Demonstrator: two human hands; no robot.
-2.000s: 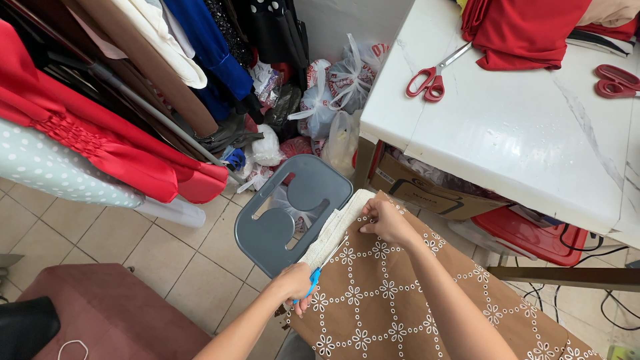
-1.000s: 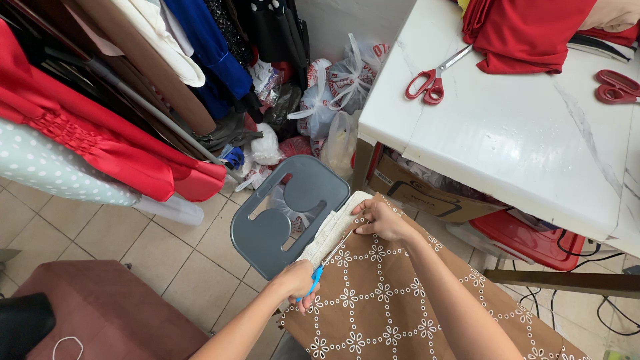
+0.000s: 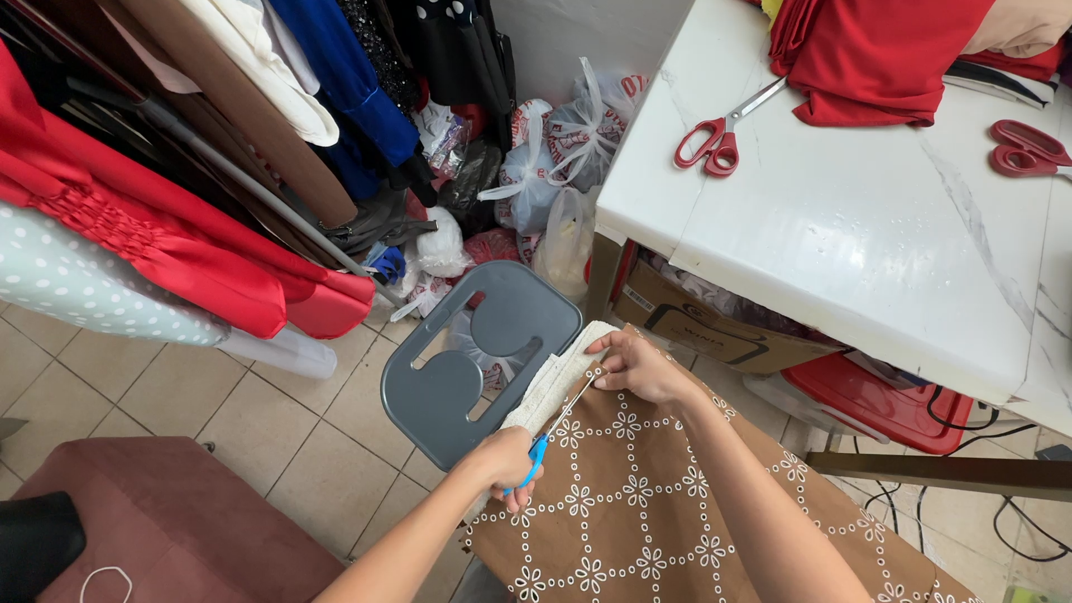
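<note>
My left hand (image 3: 509, 466) is shut on blue-handled scissors (image 3: 538, 453), their narrow blades pointing up and right along the edge of a brown cloth with white flower and dot patterns (image 3: 662, 469). The blade tips lie near the fingers of my right hand (image 3: 634, 367), which pinches the cloth's upper edge. An off-white textured strip (image 3: 548, 387) runs beside that edge, between the cloth and a grey plastic top with curved cutouts (image 3: 435, 394). Whether the blades are apart is unclear.
A white marble-patterned table (image 3: 846, 209) holds red-handled scissors (image 3: 712, 151) and red cloth (image 3: 888, 59). Hanging garments (image 3: 167, 251) fill the upper left. Plastic bags (image 3: 536, 184) lie beyond the grey top. A maroon padded seat (image 3: 167, 519) stands lower left; cables (image 3: 997, 528) lie lower right.
My left hand has shifted slightly up and right with the blue scissors, toward my right hand. My right hand keeps its hold on the cloth in nearly the same place.
</note>
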